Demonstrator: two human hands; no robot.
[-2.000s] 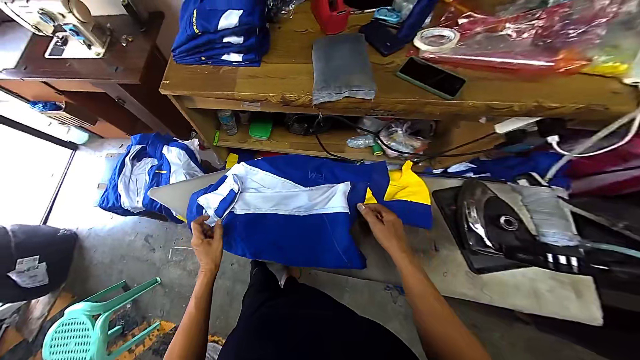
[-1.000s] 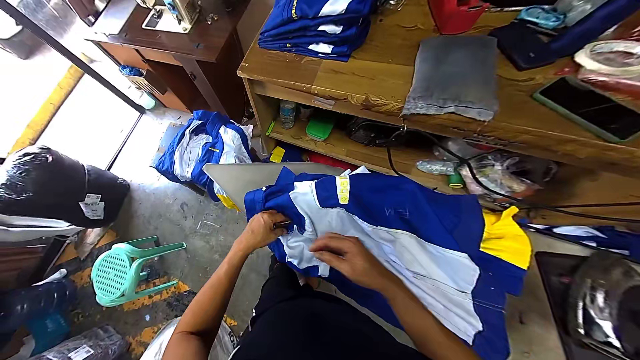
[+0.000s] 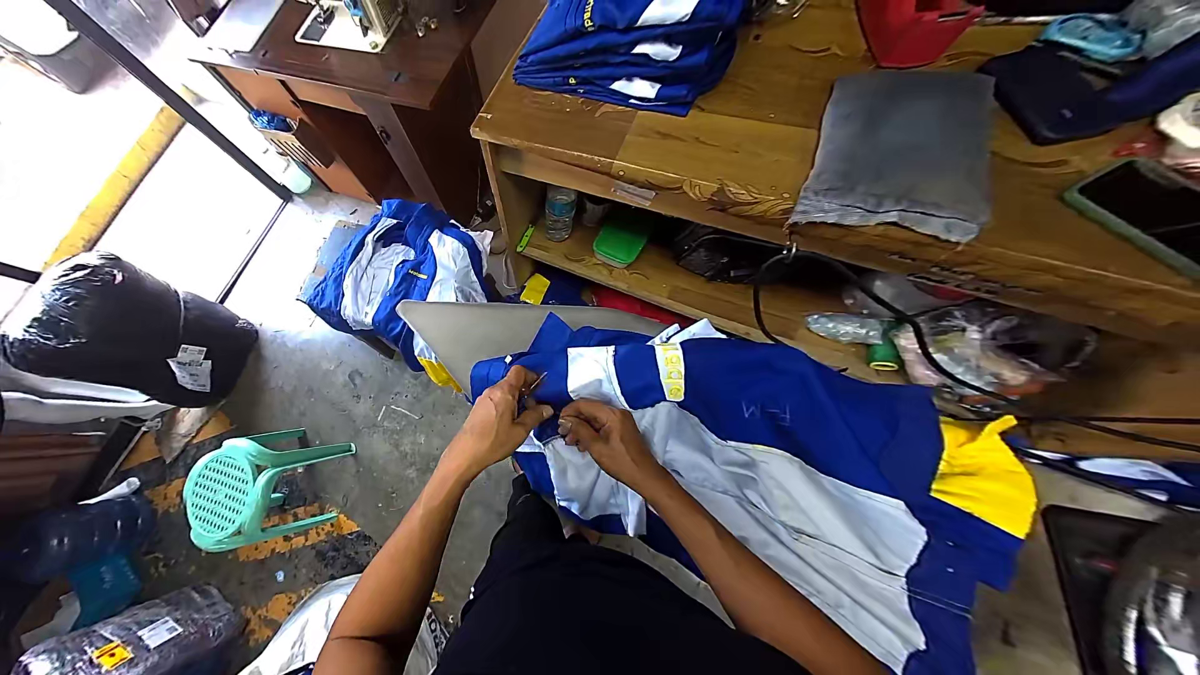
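Observation:
A blue, white and yellow garment [image 3: 806, 403] lies spread over an ironing board [image 3: 450, 333], its yellow part at the right. My left hand [image 3: 502, 412] pinches the garment's blue edge near the board's narrow end, and a thin metallic thing, too small to name, shows at its fingertips. Just to the right, my right hand [image 3: 605, 439] is bent with fingertips together at the cloth; whether it grips the fabric cannot be told. At the lower right edge the dark body of an iron [image 3: 1153, 600] is partly in view.
Behind the board stands a wooden table [image 3: 731, 141] with folded blue garments [image 3: 637, 47], a grey cloth [image 3: 900, 150] and a phone [image 3: 1144, 211]. A black cable [image 3: 923, 347] hangs before its shelf. On the floor are a green plastic stool [image 3: 253, 487], a garment pile [image 3: 403, 272] and a black wrapped bundle [image 3: 103, 328].
Both hands have moved to the garment's end at the board's narrow tip; my right hand was at the yellow part two seconds ago. More of the garment lies spread out. The view has shifted left.

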